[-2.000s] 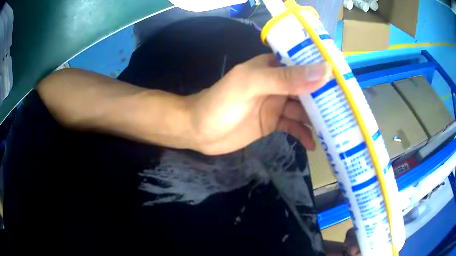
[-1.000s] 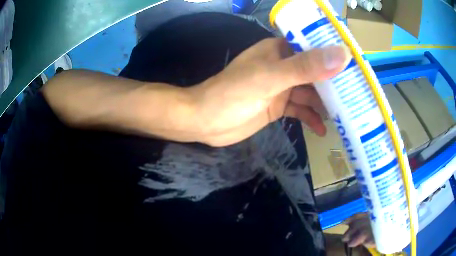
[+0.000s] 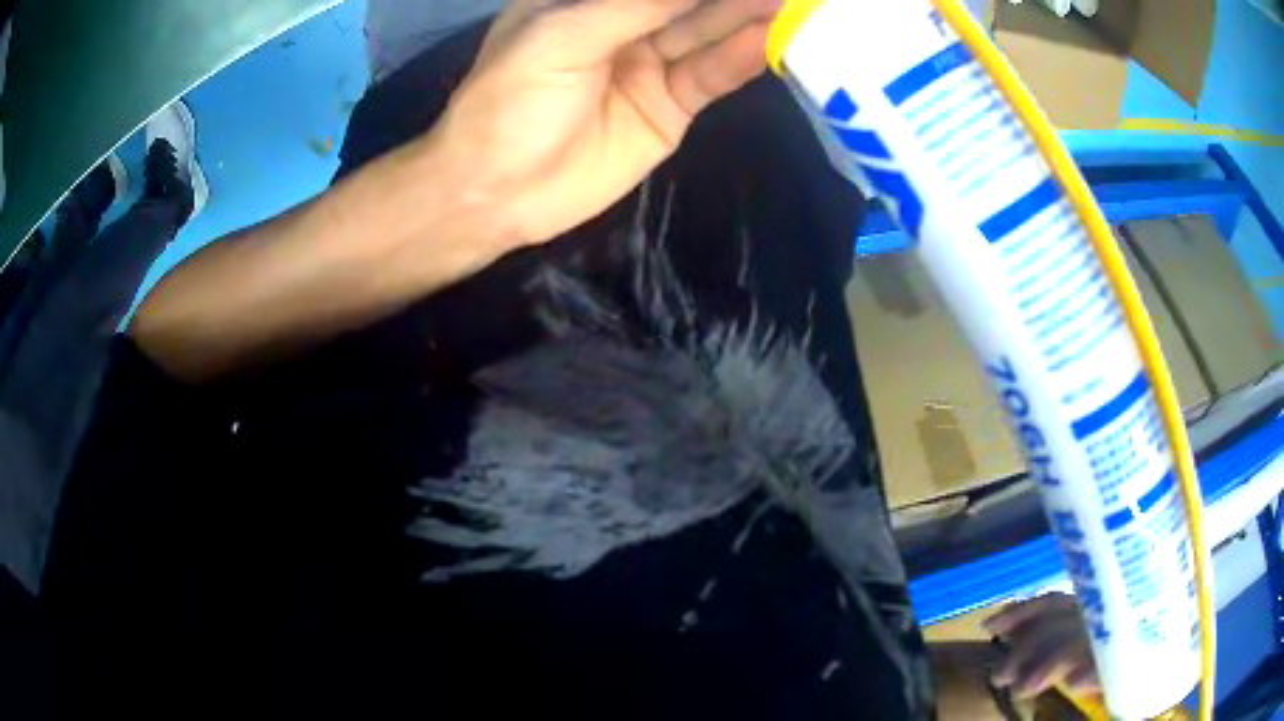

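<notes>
The white sealant cartridge point(image 3: 1049, 331) with blue bands and print lies in the yellow caulking gun point(image 3: 1127, 275), tilted from upper centre to lower right. The nozzle is out of the picture. My left hand point(image 3: 592, 106) is at the top edge, partly cut off, its fingers reaching the gun's yellow front ring. Its thumb and grip are not clear. My right hand point(image 3: 1045, 651) is small at the bottom edge, around the gun's yellow rear end, partly hidden by the cartridge. No housing shows.
The green bench point(image 3: 134, 78) curves across the upper left. Another person's shoe point(image 3: 172, 148) and dark trousers show below it. Closed cartons point(image 3: 936, 409) sit on a blue rack point(image 3: 986, 571) at right. An open carton point(image 3: 1063, 64) is at the top right. My dark, smeared clothing fills the middle.
My left hand has slid off the cartridge's side, up and left to its front end. The gun has shifted slightly right and down. The shoe and trousers at left show more clearly.
</notes>
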